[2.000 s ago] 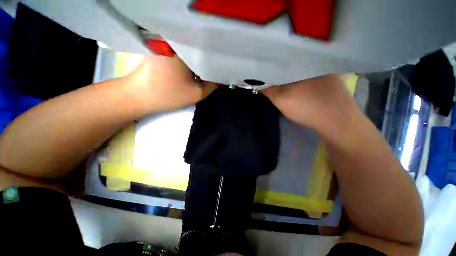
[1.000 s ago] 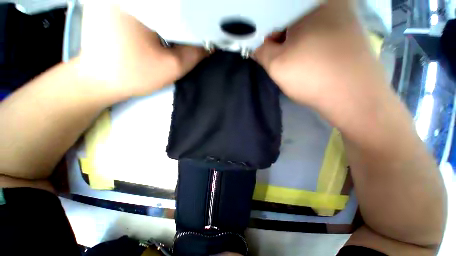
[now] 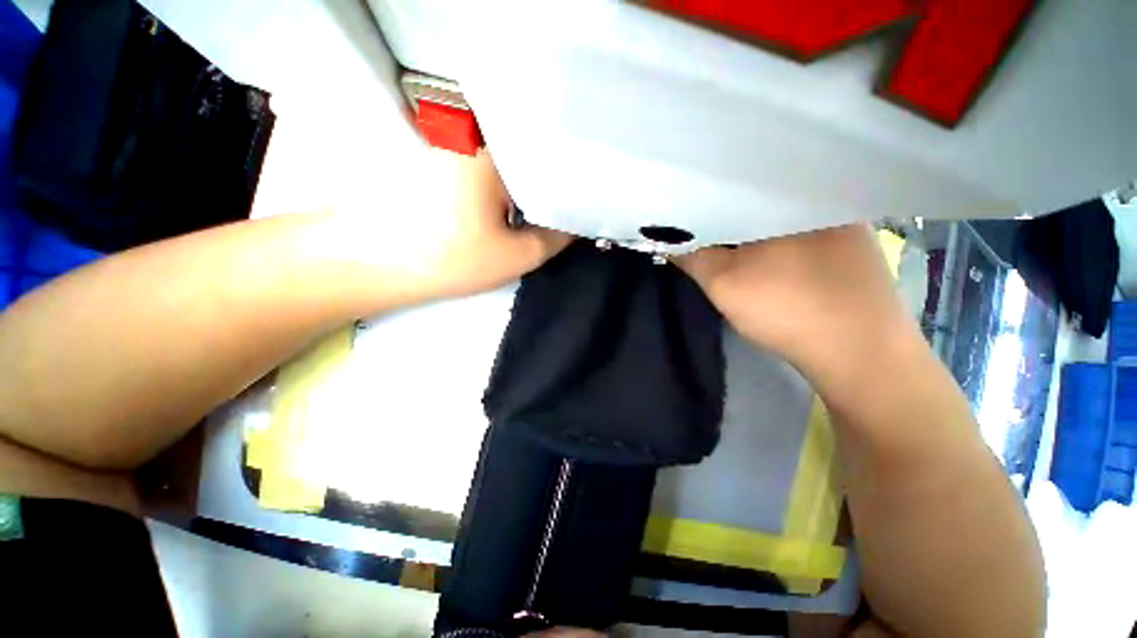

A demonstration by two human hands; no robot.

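A black fabric flap runs out from under the sewing machine head. A black zipper panel with a silver metal zipper lies below it, reaching the bottom edge. My left hand is at the flap's upper left edge, my right hand at its upper right edge. The fingers of both are mostly hidden by the machine head, so their grip does not show. The needle area is hidden.
The pale work plate is edged with yellow tape. A red switch is left of the head. Black pieces lie at far left over blue plastic. Blue bins and a black cloth item are at right.
The view has shifted back and forth, so the red logo and switch show again. The flap has tilted slightly, and its lower edge sits a little lower. Both hands stay beside it.
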